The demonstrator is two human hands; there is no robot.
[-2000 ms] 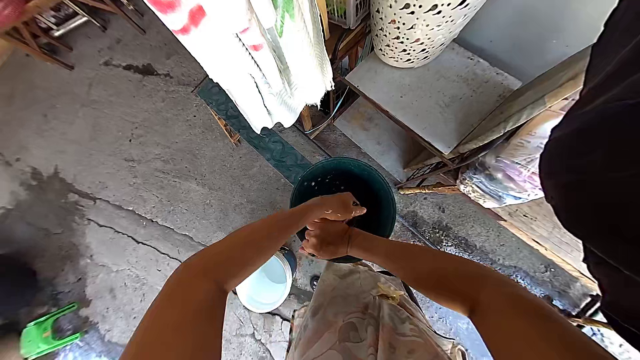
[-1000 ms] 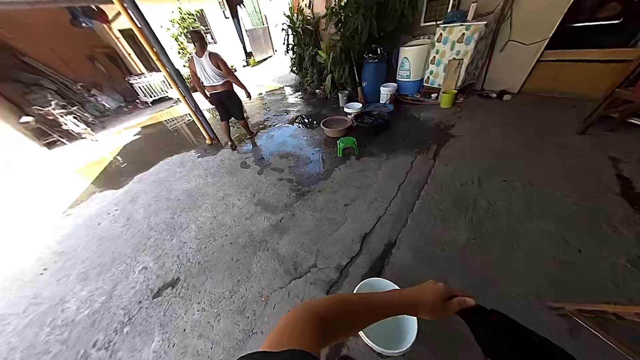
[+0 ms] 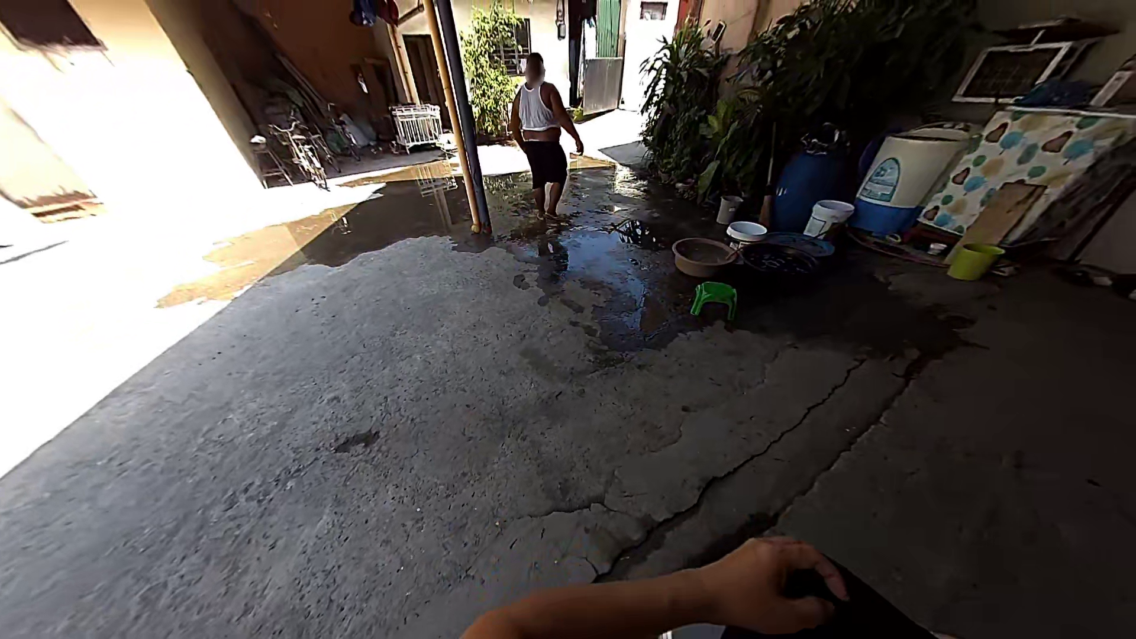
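Note:
My left hand (image 3: 777, 586) is at the bottom of the head view, its forearm reaching in from the lower left. Its fingers are curled over a dark, cloth-like surface (image 3: 852, 603) that runs down to the right; whether they grip it or rest on it cannot be told. A small part of a white thing (image 3: 697, 632) shows below the wrist at the frame's lower edge. My right hand is not in view.
Cracked concrete (image 3: 426, 426) spreads ahead, with a wet patch farther off. A green plastic stool (image 3: 714, 300) stands near a brown basin (image 3: 701, 257), a white bucket (image 3: 830, 217) and a blue drum (image 3: 808, 191). Beyond a post (image 3: 470, 160), a person (image 3: 540, 124) stands facing away.
Two seconds ago both my hands were together over a dark green bucket; the view has since swung up to the yard. The other person has turned away and is farther off.

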